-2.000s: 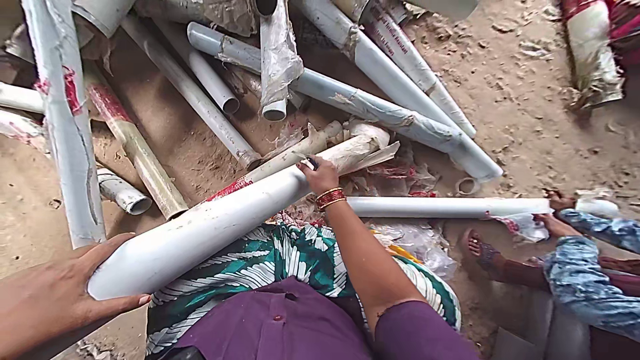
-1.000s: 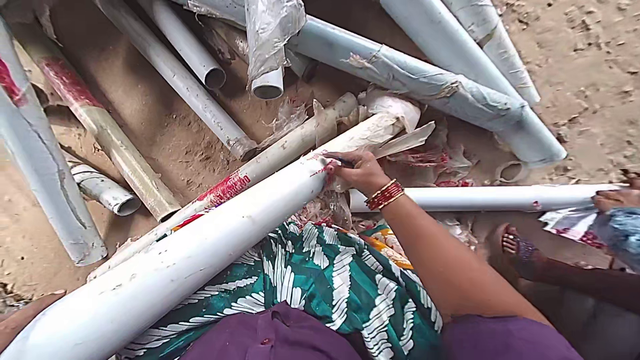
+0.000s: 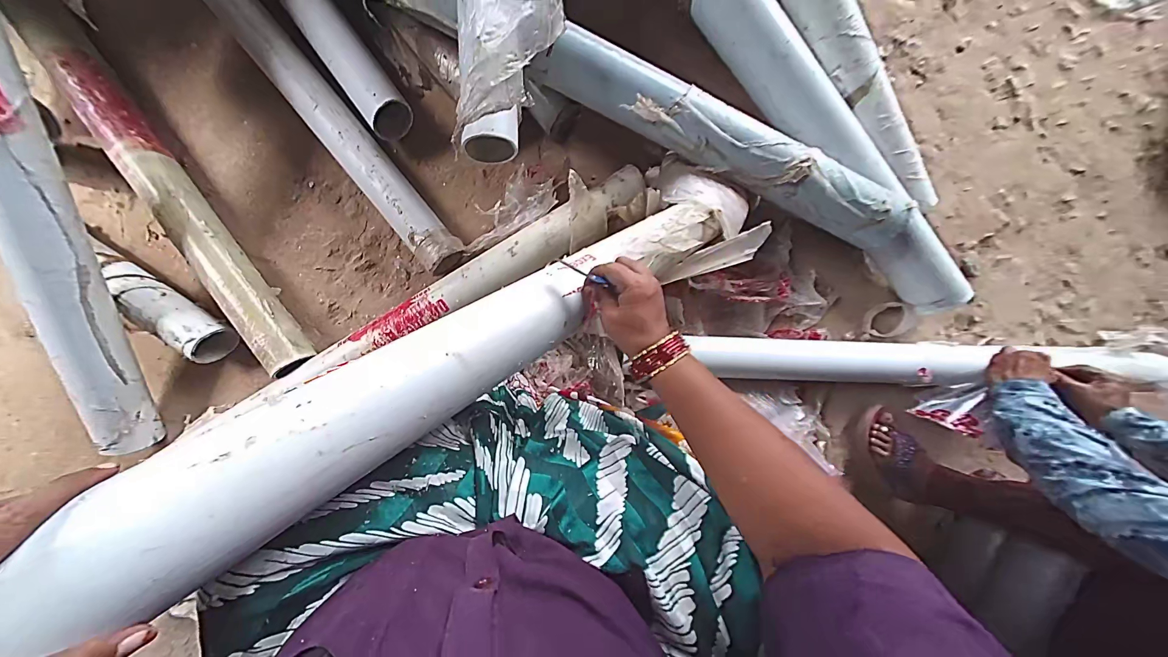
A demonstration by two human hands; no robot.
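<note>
A large white plastic pipe (image 3: 347,411) lies slanting across my lap, its near end at the lower left. My left hand (image 3: 55,502) grips that end from around its sides, fingers above and below, mostly hidden by the pipe and the frame edge. My right hand (image 3: 630,297), with red and gold bangles at the wrist, is closed on a small thin tool (image 3: 598,279) with a blue part; its kind cannot be told. The tool meets the pipe near some red print, beside torn clear plastic film (image 3: 707,205) at the far end. A beige pipe (image 3: 529,237) lies alongside, behind it.
Several loose pipes lie on the dirt ahead, among them a film-wrapped blue-grey pipe (image 3: 730,146) and a grey pipe (image 3: 347,137). At the right, a co-worker's hands (image 3: 1022,367) hold another white pipe (image 3: 821,359); a sandalled foot (image 3: 885,447) is near. Scrap film (image 3: 785,292) lies between.
The big pipe's near end has moved toward the lower left with my left hand. My right hand has gone from the pipe's top to its far side end, where the film is peeled back. The view has come closer.
</note>
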